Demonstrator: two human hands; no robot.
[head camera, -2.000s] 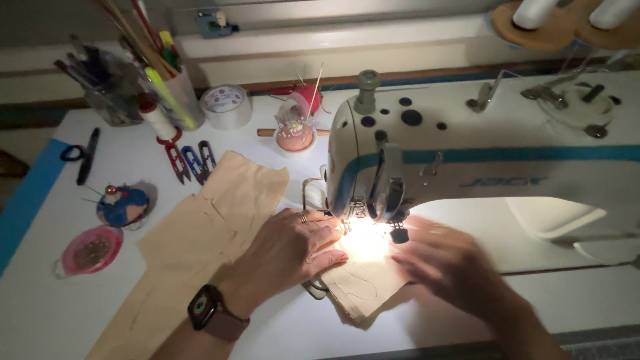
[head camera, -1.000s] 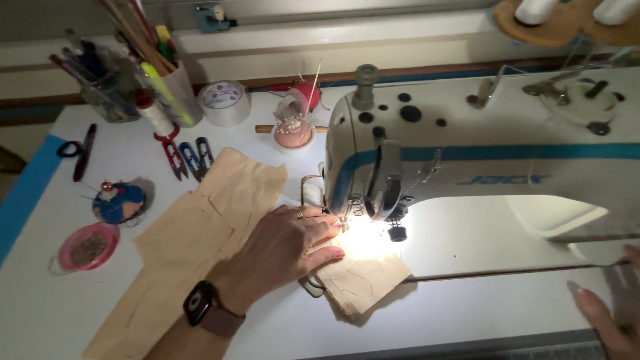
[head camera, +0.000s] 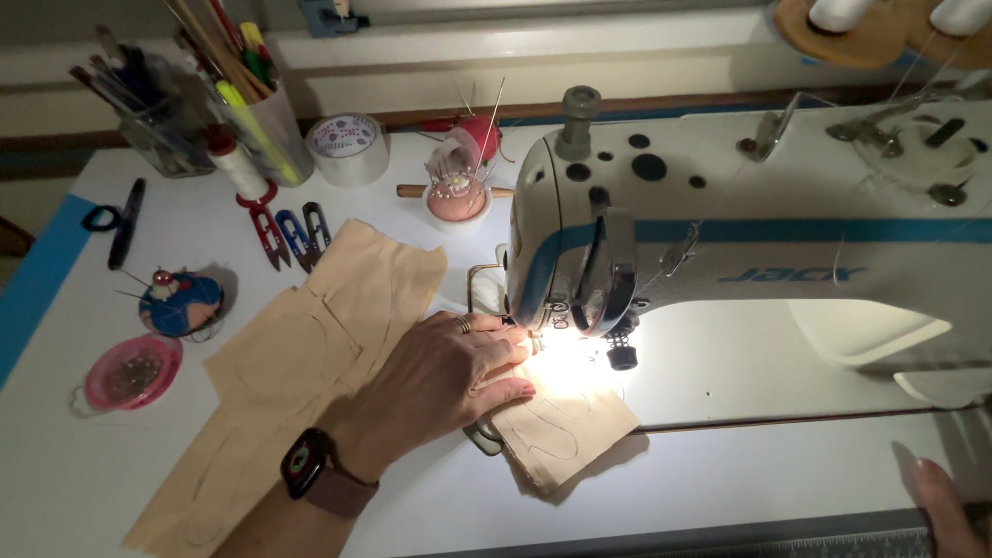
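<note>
My left hand (head camera: 457, 372), with a ring and a smartwatch, presses flat on a small piece of beige fabric (head camera: 573, 434) beside the needle of a Jack sewing machine (head camera: 721, 256). Its fingers lie next to the brightly lit presser foot area, where glare hides the needle. Curved pencil lines mark this fabric. A longer beige fabric piece (head camera: 287, 356), also marked with drawn outlines, lies left of the hand and partly beneath the wrist. At the lower right edge, my right hand (head camera: 945, 504) shows only in part, near a ruler (head camera: 845, 545); whether it touches anything is hidden.
Left of the machine are a round pincushion (head camera: 459, 203), thread snips (head camera: 293, 239), a tape roll (head camera: 349, 151), a thread spool (head camera: 239, 172) and pen holders (head camera: 287, 143). A blue pincushion (head camera: 182, 306) and a pink pin dish (head camera: 132, 373) stand farther left. Thread cones (head camera: 845, 12) stand behind.
My right hand has moved from beside the needle area to the far right edge of the view. My left hand has stayed on the small fabric piece.
</note>
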